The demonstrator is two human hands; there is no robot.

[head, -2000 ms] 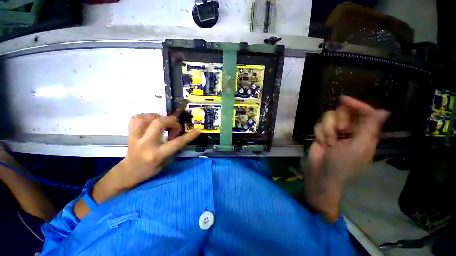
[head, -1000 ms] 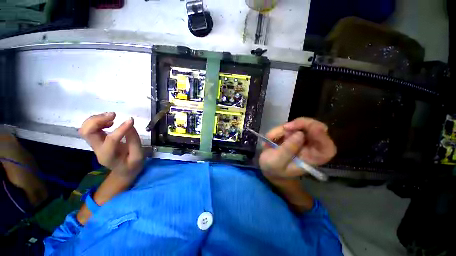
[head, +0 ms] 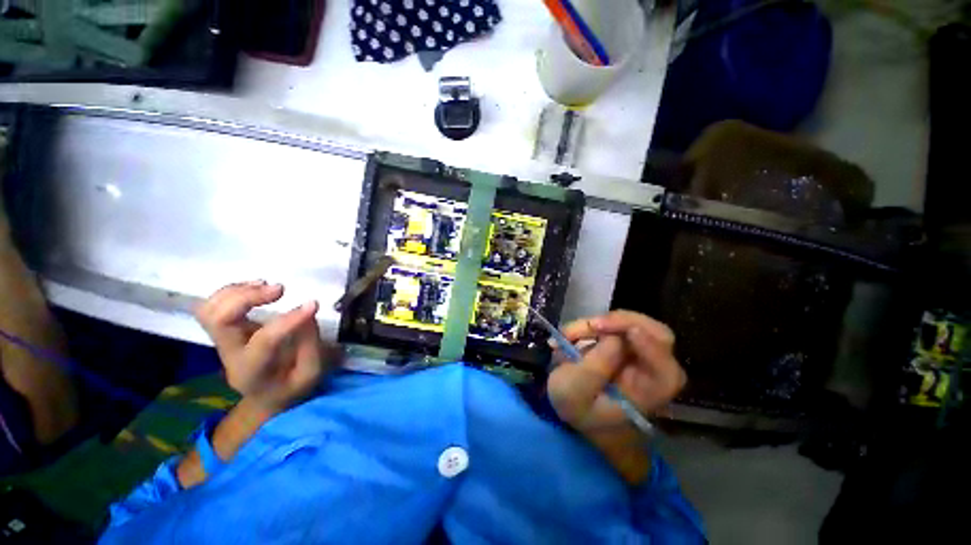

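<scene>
A black square carrier [head: 373, 213] sits on the rails in front of me. It holds two yellow-edged circuit boards [head: 519, 245], one above the other. A green bar [head: 465, 287] crosses both boards. My left hand [head: 268, 346] is left of the carrier's lower edge, fingers apart and empty. A dark narrow piece [head: 364, 284] lies slantwise over the carrier's left edge, apart from that hand. My right hand [head: 618, 367] holds a thin pen-like silver tool [head: 621, 405], likely tweezers, its tip at the lower board's right side.
Beyond the rail [head: 266, 138] are a black tray of green bars [head: 107, 43], a polka-dot cloth [head: 421, 23], a small black-and-silver object [head: 457, 112] and a white cup [head: 580, 75]. Another person's arm [head: 32, 351] is at far left. A dark conveyor section [head: 735, 309] lies right.
My right hand has come left towards the carrier, and the thin tool now shows clearly in it. My left hand has drawn back from the carrier's left side. The view has shifted, showing more bench.
</scene>
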